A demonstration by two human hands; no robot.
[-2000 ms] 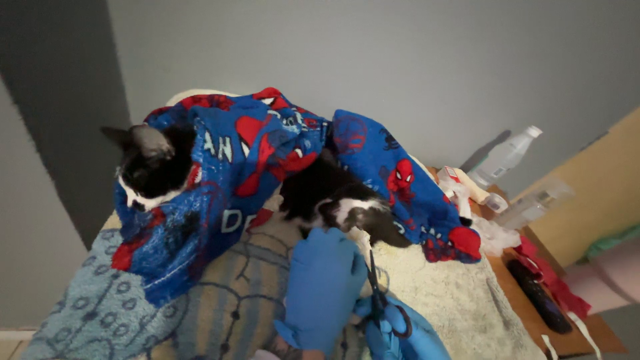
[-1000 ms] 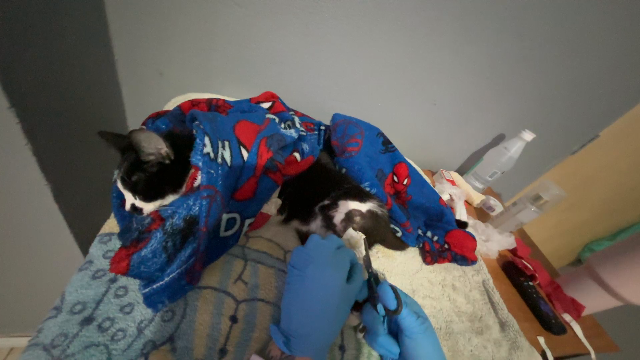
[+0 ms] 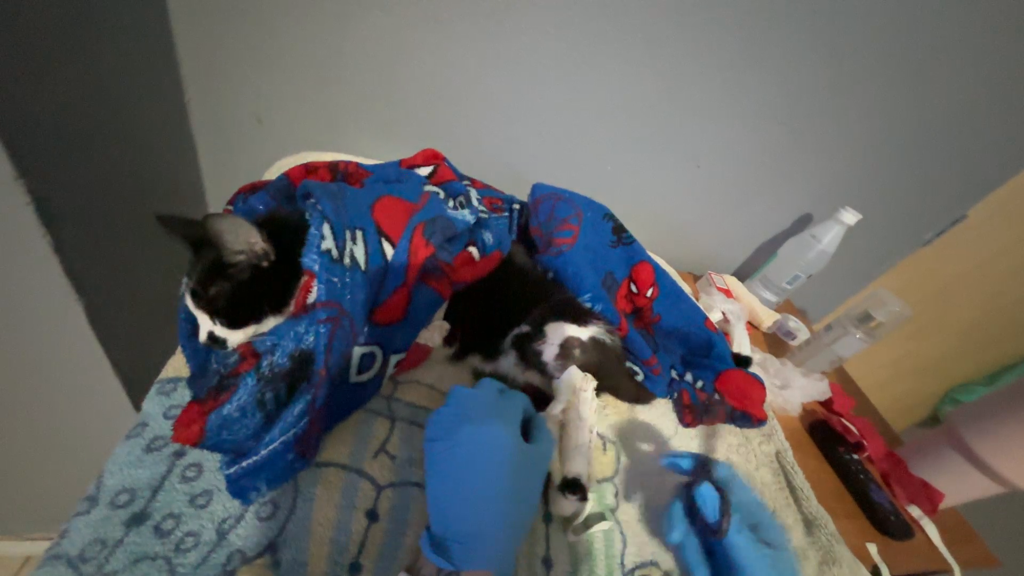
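A black-and-white cat (image 3: 240, 296) lies on a patterned towel (image 3: 352, 504), partly wrapped in a blue fleece blanket (image 3: 416, 256) with red printed figures. Its head shows at the left and its hindquarters at the centre. A white bandage (image 3: 578, 424) wraps a leg that reaches toward me. My left hand (image 3: 486, 472), in a blue glove, has curled fingers right beside the bandaged leg; what lies inside them is hidden. To the right, my gloved right hand (image 3: 724, 512) holds dark-handled scissors (image 3: 708, 504) by the finger loops, apart from the bandage. The blades are blurred.
On a wooden surface (image 3: 952, 544) at the right are a clear bottle with a white cap (image 3: 804, 256), a transparent container (image 3: 852, 332), crumpled plastic (image 3: 788, 380), a black remote-like object (image 3: 860, 480) and red cloth (image 3: 888, 456). A grey wall (image 3: 560, 96) stands behind.
My right hand with the scissors has moved right, away from the bandaged leg. More of the bandage now shows beside my left hand, which has stayed near the leg.
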